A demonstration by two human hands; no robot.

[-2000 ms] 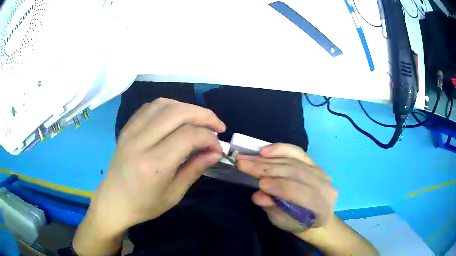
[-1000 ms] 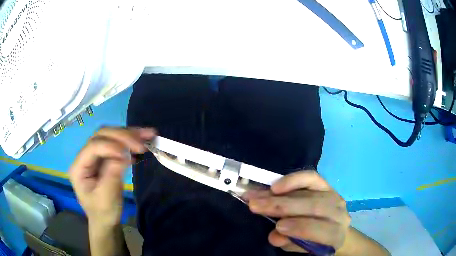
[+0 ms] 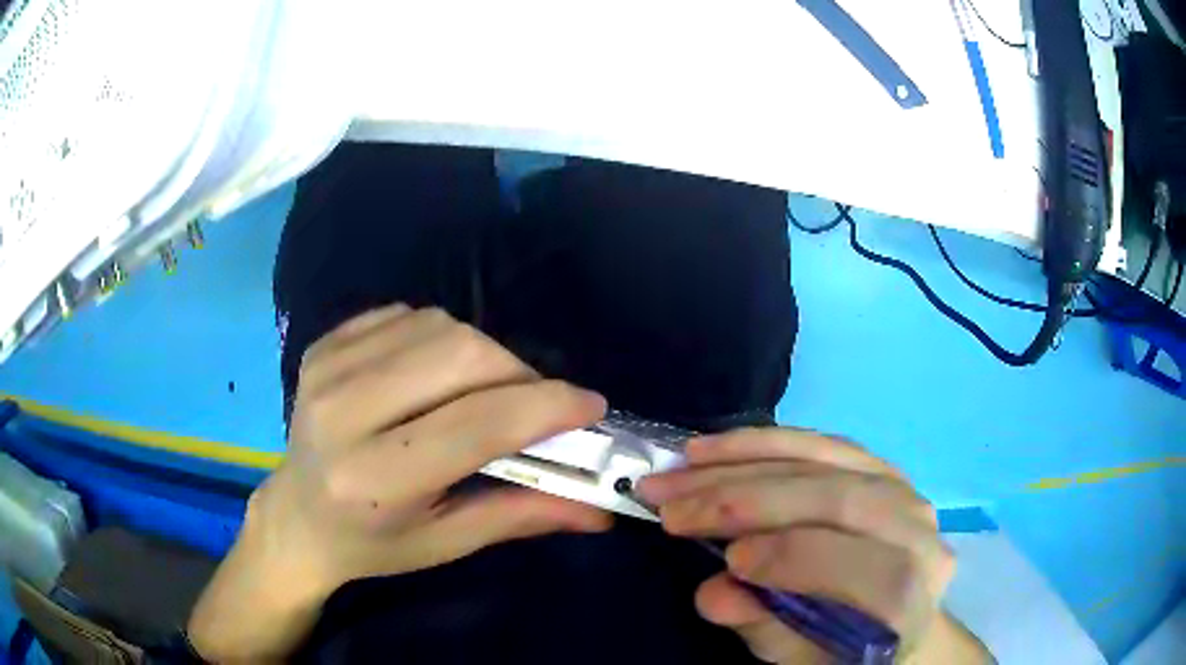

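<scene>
The white device casing (image 3: pixel 567 455) is held edge-on over the dark-clothed lap, with a small black screw hole in a white tab at mid-edge. My left hand (image 3: pixel 416 448) grips the casing's left part, fingers above and thumb below. My right hand (image 3: pixel 819 533) holds the casing's right part at the fingertips. It also holds the purple screwdriver (image 3: pixel 832 624), whose handle sticks out below the fingers to the lower right. The screwdriver's tip is hidden or too small to tell. Both ends of the casing are covered by the hands.
Large white units (image 3: pixel 130 143) stand at the left with gold connectors on their edge. On the white worktable (image 3: pixel 546 78) lie a dark blade (image 3: pixel 865 52), a blue pen-type tool (image 3: pixel 983 98) and a black corded tool (image 3: pixel 1074 169). Its cable hangs over the blue floor.
My left hand has moved right from the casing's left end and closed around its left part. The open seam shown a second ago is now mostly covered. The right hand keeps the casing and screwdriver.
</scene>
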